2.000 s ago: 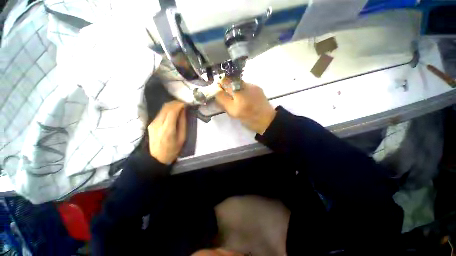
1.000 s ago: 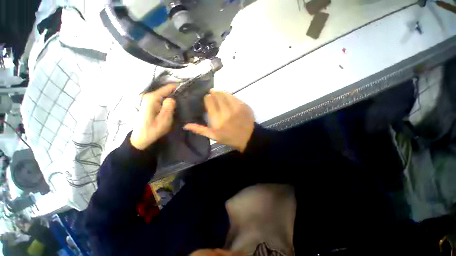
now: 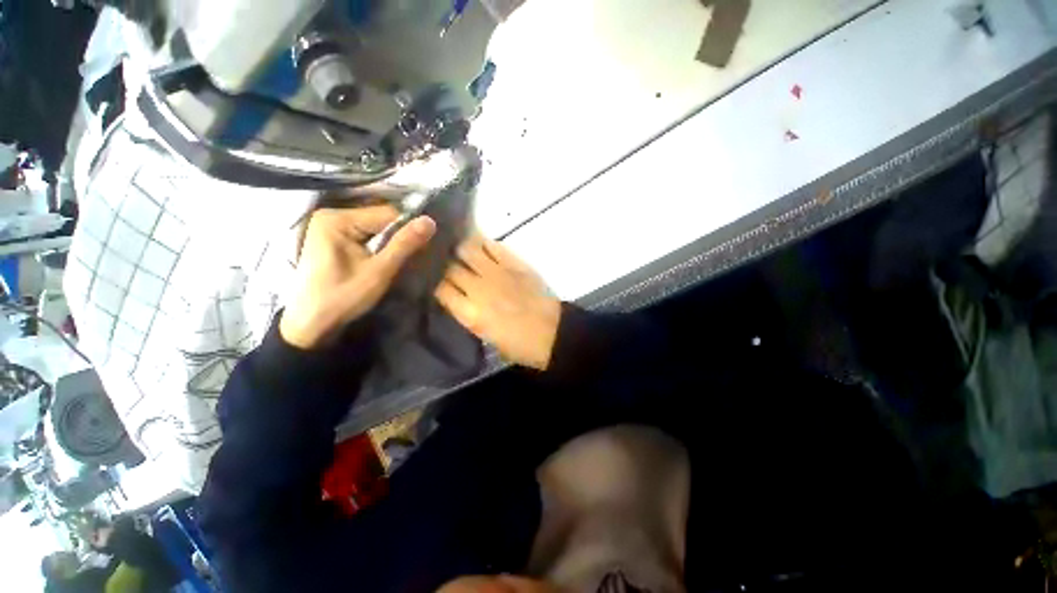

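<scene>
Grey fabric (image 3: 423, 330) runs from the needle area of the sewing machine (image 3: 336, 87) down over the table's front edge. My left hand (image 3: 348, 272) pinches the fabric's edge between thumb and fingers, just below the presser foot area. My right hand (image 3: 504, 304) lies on the right side of the same fabric, fingers pointing to the machine; whether it grips is unclear. White checked lining (image 3: 139, 249) is heaped left of my left hand. The presser foot and needle are small and blurred by glare.
A brown piece (image 3: 723, 31) lies on the machine bed. A small metal part (image 3: 971, 16) and red scraps (image 3: 795, 90) are on the table, right. Grey-green cloth (image 3: 1011, 394) hangs at the right. A red object (image 3: 354, 473) and a blue crate (image 3: 186, 554) are below left.
The view has turned, with machine and table shifting left. The hands have come from the needle onto the grey fabric, which now spreads below it. The left hand has closed on the fabric's edge.
</scene>
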